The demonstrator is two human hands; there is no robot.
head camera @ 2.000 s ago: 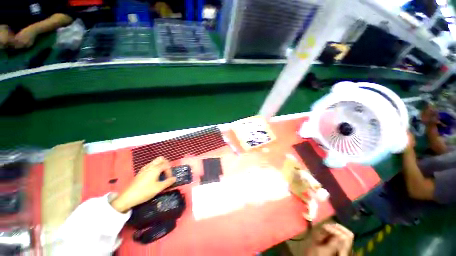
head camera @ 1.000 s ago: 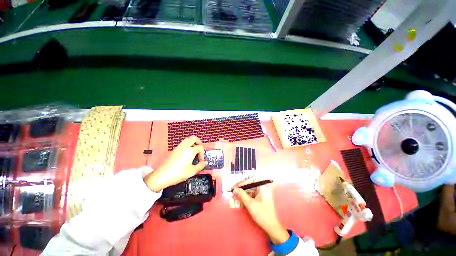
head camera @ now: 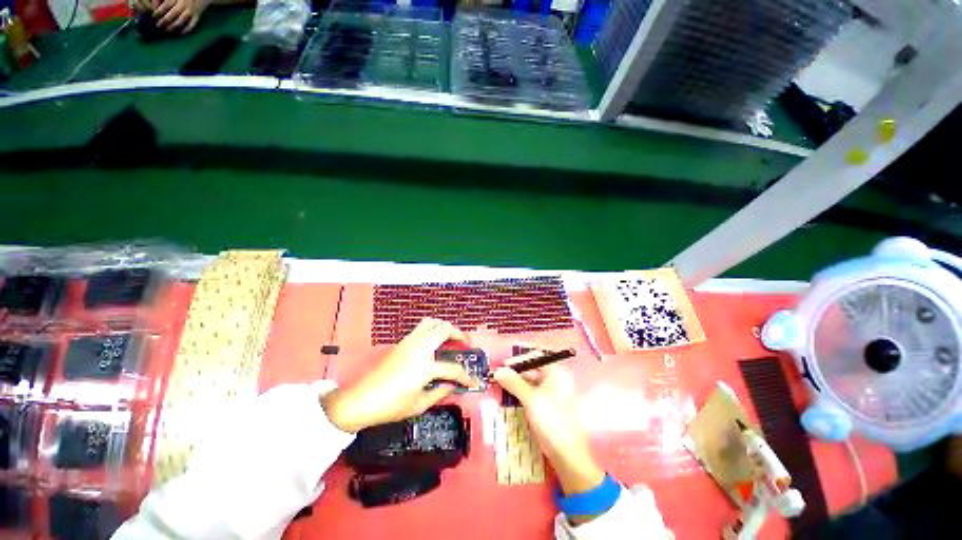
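A small dark panel with pale rings [head camera: 464, 365] is held by its left side in my left hand [head camera: 417, 369], low over the red bench. My right hand [head camera: 536, 392] holds dark tweezers [head camera: 549, 360], their tip at the panel's right edge. Black pad strips are mostly hidden behind my right hand, with the cream release liner [head camera: 517, 448] showing below. A black device housing [head camera: 422, 436] lies below my left hand, with another black piece [head camera: 395, 486] in front of it.
Blister trays [head camera: 95, 359] and cream adhesive sheets [head camera: 219, 338] lie left. Behind are a die-cut pad sheet [head camera: 472, 306] and parts box [head camera: 647, 312]. Right are a glue gun [head camera: 767, 475], dark strip sheet [head camera: 786, 432] and fan [head camera: 881, 353]. A person's hands [head camera: 174, 11] show beyond the conveyor [head camera: 348, 200].
My right hand has come into view with the tweezers and moved up to the panel. The view has shifted. More cream liner shows below the strips than one second ago.
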